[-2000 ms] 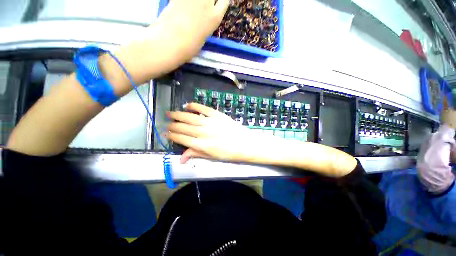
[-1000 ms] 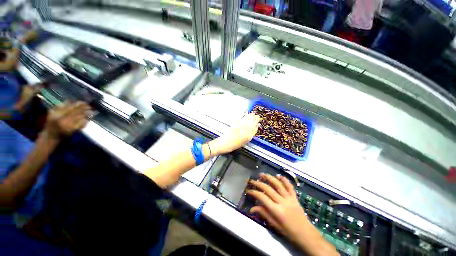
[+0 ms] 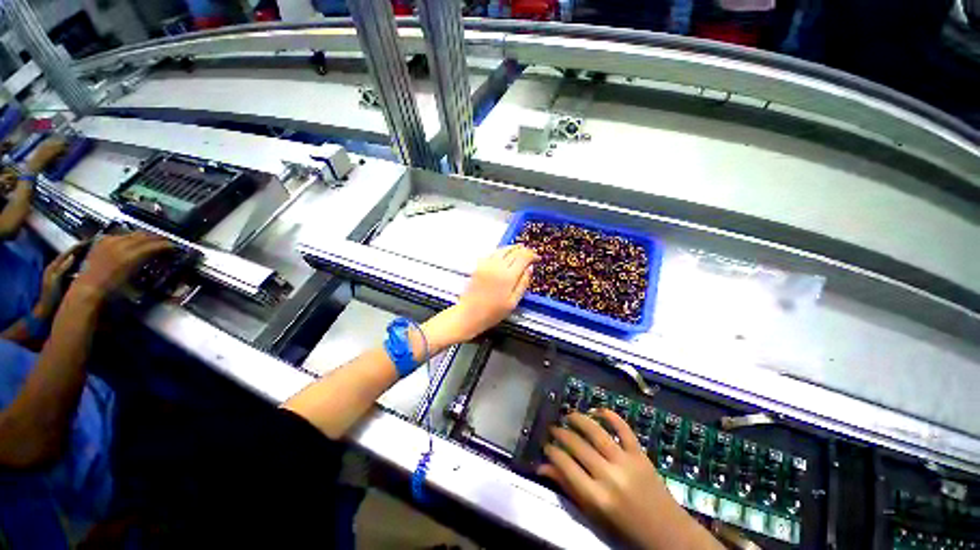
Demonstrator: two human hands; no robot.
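My left hand (image 3: 495,288), with a blue wrist strap (image 3: 402,346), reaches to the left edge of a blue parts bin (image 3: 648,281). Its fingertips touch or hover at the heap of copper-and-dark coils (image 3: 589,266); whether they pinch one is hidden. My right hand (image 3: 602,473) lies palm down over the left end of a green PCB panel (image 3: 741,510), fingers apart, no part seen in it. Its thumb is mostly hidden. The panel sits in a black pallet (image 3: 537,421) and carries rows of small parts.
Silver conveyor rails (image 3: 355,414) run on both sides of the pallet. A coiled blue cord (image 3: 420,477) hangs at the near rail. A clear bag (image 3: 765,286) lies right of the bin. Another person's hand (image 3: 120,263) works at the left, near another black pallet (image 3: 185,193). Metal posts (image 3: 414,86) stand behind.
The view has swung left and then settled, showing the line beyond. My left hand stays at the bin, now at its left edge. My right hand stays over the panel's left end.
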